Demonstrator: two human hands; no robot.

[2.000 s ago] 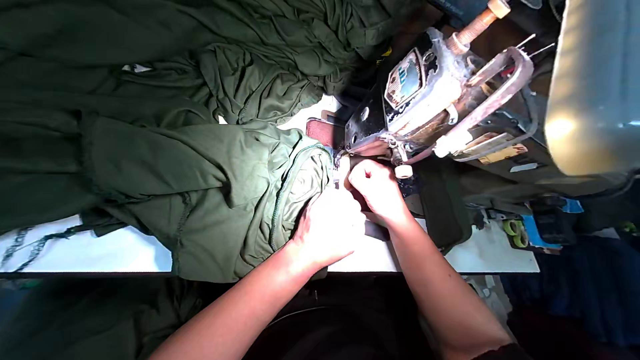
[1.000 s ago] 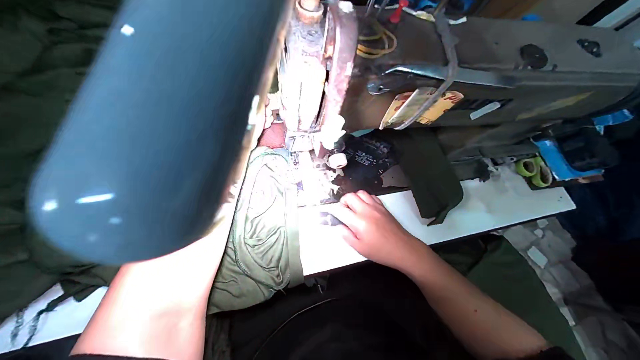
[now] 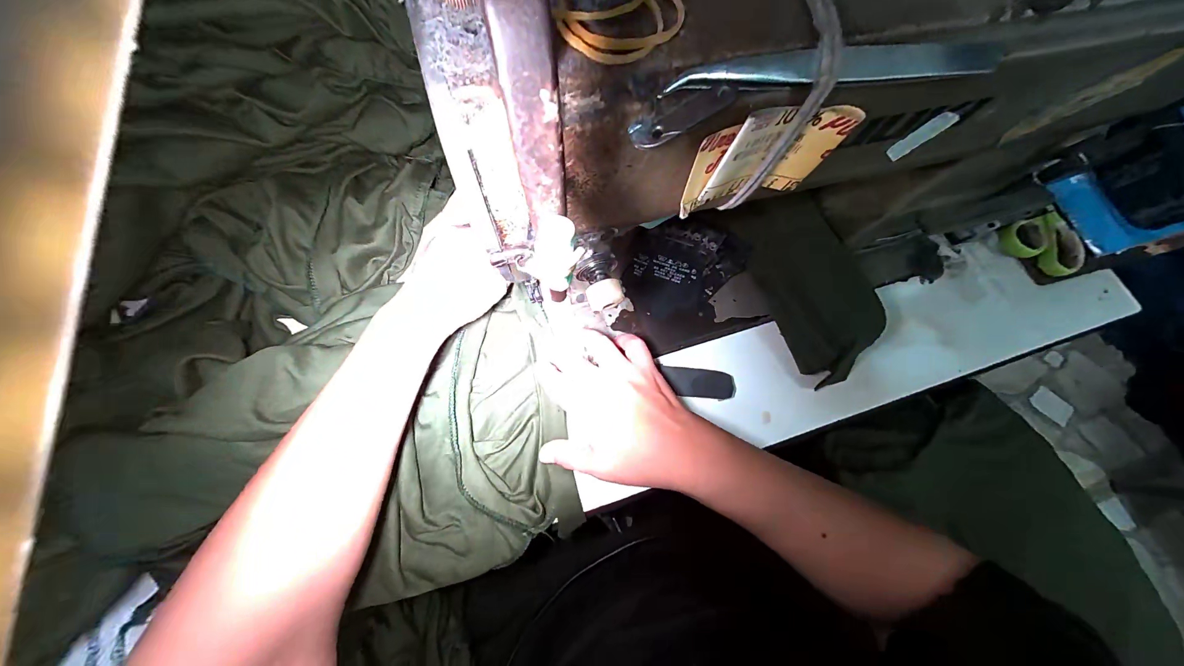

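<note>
Olive green fabric point(image 3: 499, 416) with a stitched, gathered edge lies under the head of a sewing machine point(image 3: 527, 120). Behind the needle area, my left hand point(image 3: 458, 264) rests on the cloth, its fingers partly hidden by the machine head. My right hand point(image 3: 615, 407) lies on the near edge of the fabric just in front of the presser foot point(image 3: 535, 294); its thumb is spread and its fingertips are washed out by glare. Whether either hand pinches the cloth is not clear. A dark flat strip point(image 3: 698, 382) is beside my right hand.
More green fabric point(image 3: 231, 231) is heaped at the left. Tweezers point(image 3: 832, 67) and a printed tag point(image 3: 772, 153) are strapped to the machine arm. A dark green piece point(image 3: 814, 296) hangs over the white table point(image 3: 962, 324). Green-handled scissors point(image 3: 1041, 242) lie at right; a lamp-like edge point(image 3: 65, 231) fills the far left.
My right hand has moved from beside the needle area onto the near fabric, with its thumb spread. The large dark shade that hid my left hand has left the middle of the view, which has shifted.
</note>
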